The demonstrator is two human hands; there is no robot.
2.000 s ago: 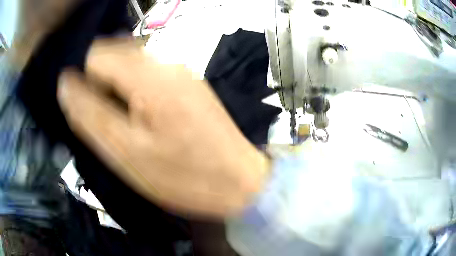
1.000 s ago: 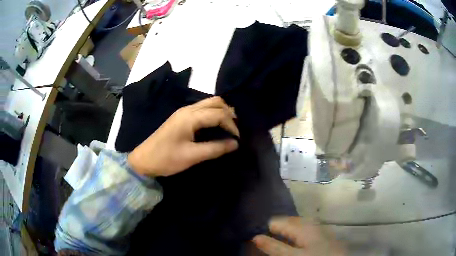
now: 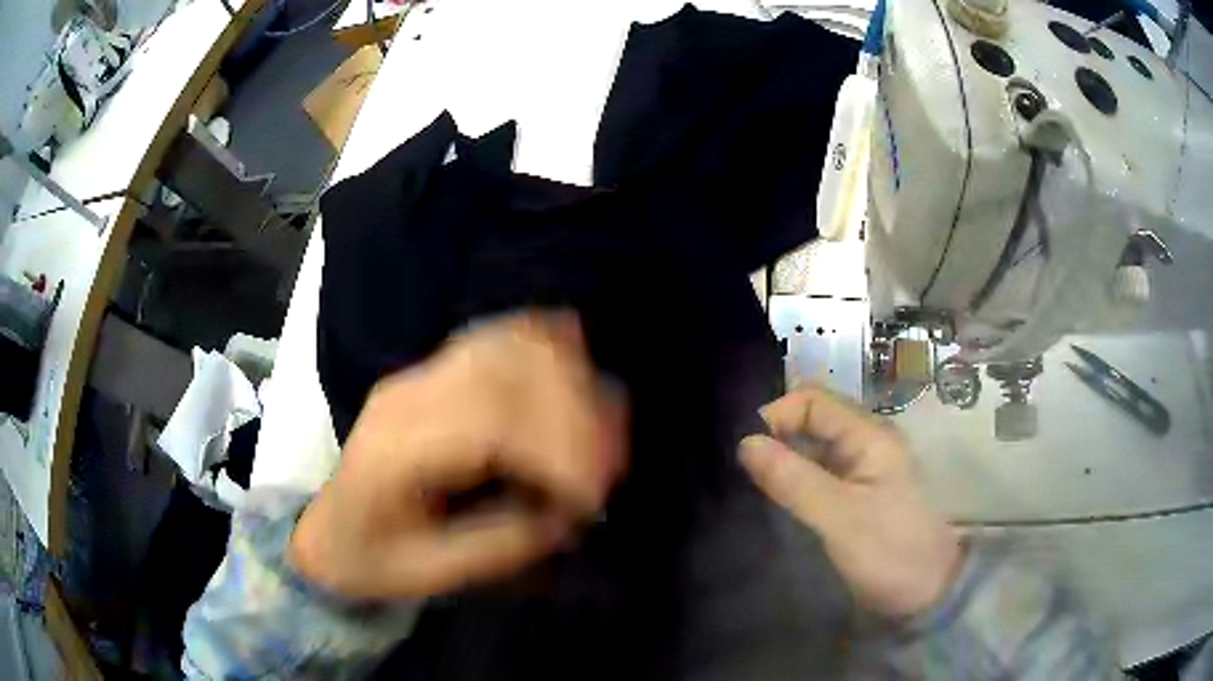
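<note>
A large black cloth (image 3: 532, 253) lies spread over the white tabletop left of the sewing machine, with a wide part reaching toward the machine head. My left hand (image 3: 459, 459) is blurred over the middle of the cloth, fingers curled; whether it holds cloth is not clear. My right hand (image 3: 858, 499) is at the cloth's right edge, thumb and fingertips close together; a grip on the cloth cannot be made out. The presser foot (image 3: 905, 373) is just above and right of my right hand. The metal needle plate (image 3: 818, 349) lies beside the cloth edge.
The machine head (image 3: 964, 160) stands at the upper right. Dark thread snips (image 3: 1121, 390) lie on the bed right of the foot. A crumpled white wrapping (image 3: 206, 412) is below the table's left edge. Another table with a wooden edge (image 3: 127, 240) stands at the far left.
The view has shifted, with the machine now higher and further right. My right hand has come up from the bottom edge toward the needle plate. My left hand has moved down and blurred.
</note>
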